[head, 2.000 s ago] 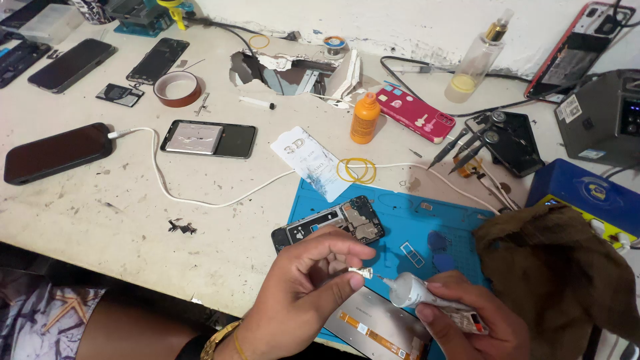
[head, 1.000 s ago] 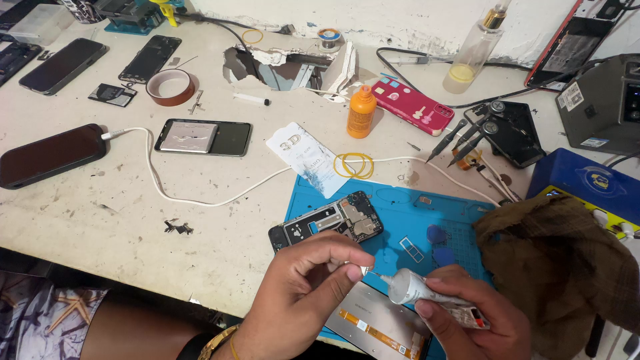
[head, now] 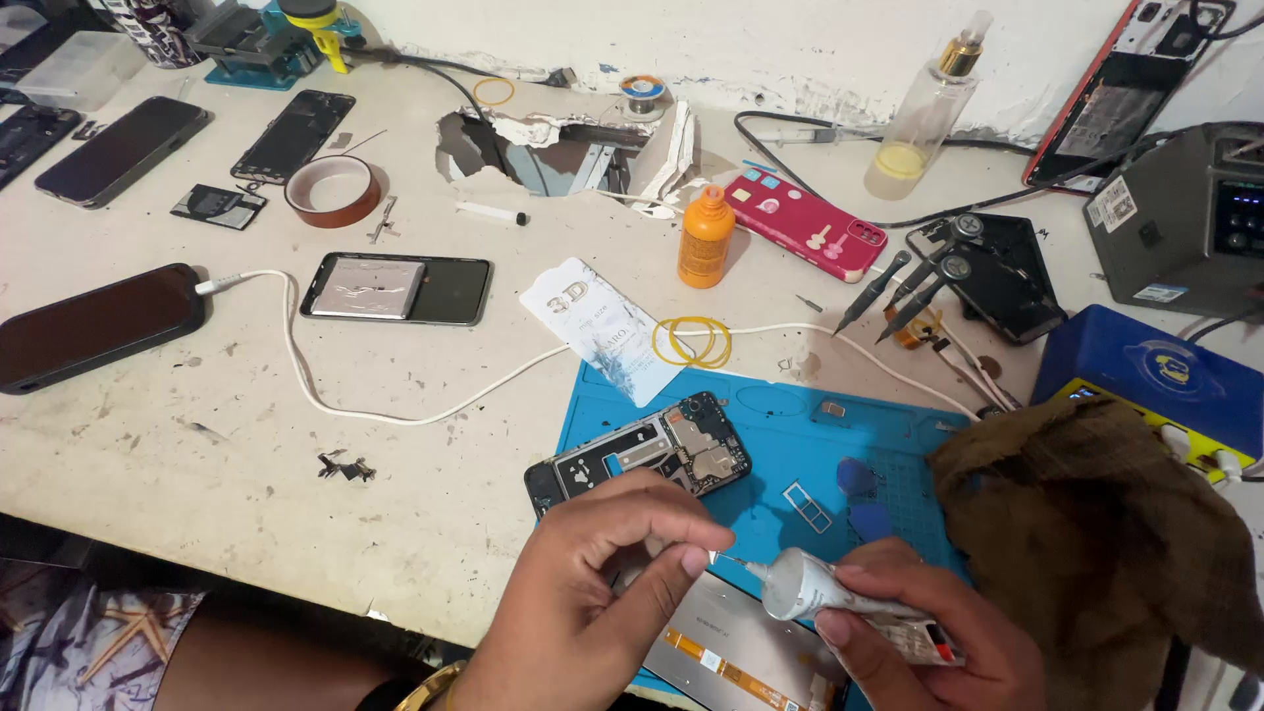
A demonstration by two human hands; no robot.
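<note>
My left hand (head: 617,583) pinches a small whitish piece (head: 715,558) between thumb and forefinger; its kind is too small to tell. My right hand (head: 918,622) grips a tube of glue or paste (head: 810,588), its thin nozzle pointing left at that piece. Below both hands lies a phone display panel (head: 726,632), back up, with an orange flex cable (head: 726,671). Just behind my left hand, an opened phone frame with its circuit board (head: 706,444) rests on the blue silicone mat (head: 770,395). A SIM tray (head: 807,508) and blue opening picks (head: 857,476) lie right of it.
A brown cloth (head: 1086,533) lies at the right, beside a blue-and-yellow box (head: 1155,375). Screwdrivers (head: 928,276), an orange bottle (head: 705,242) and a red phone case (head: 805,222) stand or lie behind the mat. A white cable (head: 425,420) crosses the table; a broken hole (head: 563,163) gapes near the wall.
The whitish piece at my left fingertips shows less than two seconds ago. Both hands have otherwise kept nearly the same place, with the tube still in my right hand.
</note>
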